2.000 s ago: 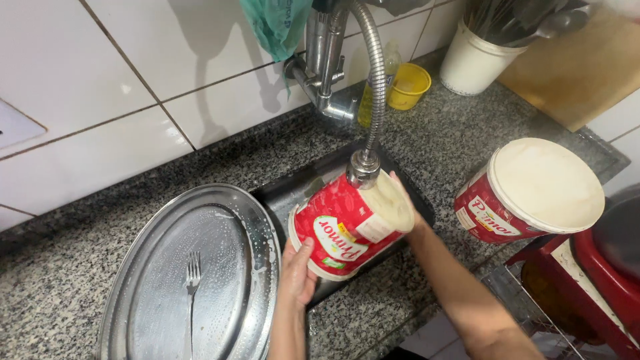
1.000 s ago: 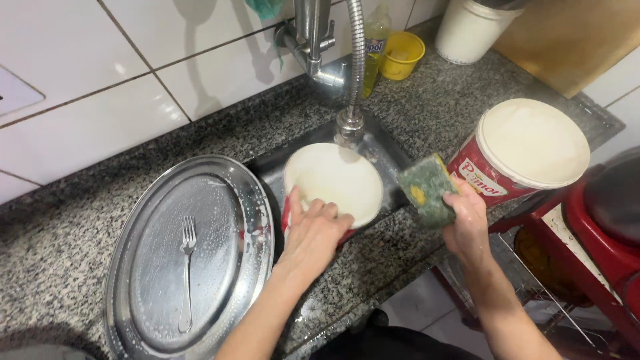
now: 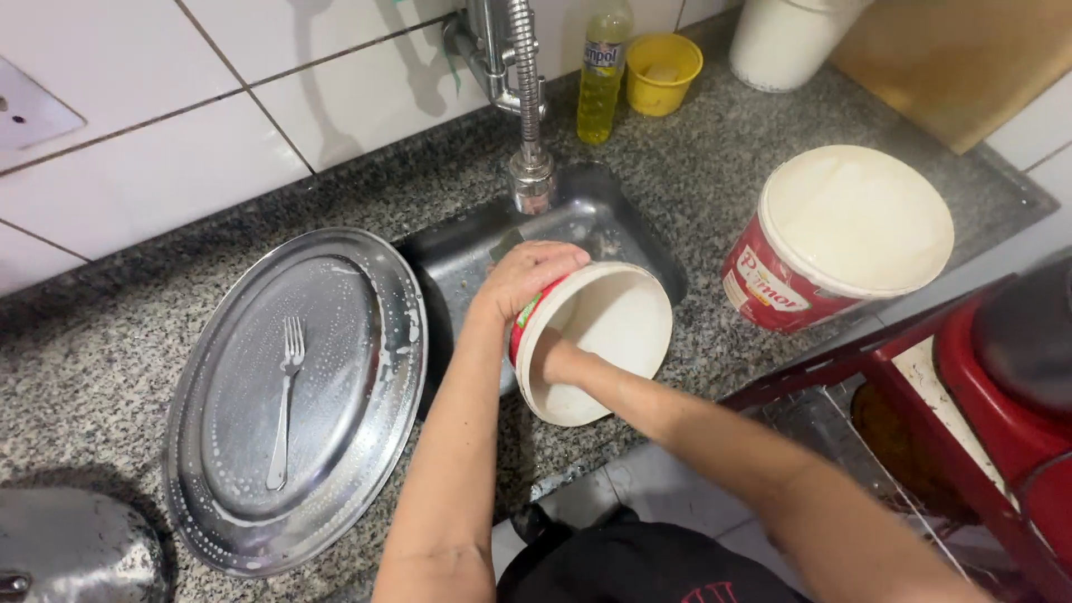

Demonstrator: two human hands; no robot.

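A red and white plastic tub (image 3: pixel 624 322) is tilted over the front of the steel sink (image 3: pixel 578 222), its mouth turned towards me. My left hand (image 3: pixel 532 280) grips its outer side near the rim. My right hand (image 3: pixel 557 360) reaches inside, its fingers hidden by the tub wall, so I cannot tell what they hold. The sponge is out of sight. Above the sink hangs a faucet head (image 3: pixel 532 180) on a flexible metal hose. Left of the sink lies a wet oval steel platter (image 3: pixel 226 385) with a fork (image 3: pixel 287 402) on it.
A second red tub (image 3: pixel 787 276) stands right of the sink. Behind are a bottle of yellow liquid (image 3: pixel 599 84), a yellow plastic cup (image 3: pixel 662 75) and a white container (image 3: pixel 783 46). A metal pot (image 3: pixel 75 544) is at the lower left, a red metal-framed appliance (image 3: pixel 963 410) at the right.
My right hand, which held a green and yellow sponge beside the tub, has moved inside it. The tub has tipped towards me, and my left hand has moved from its near rim to its outer side.
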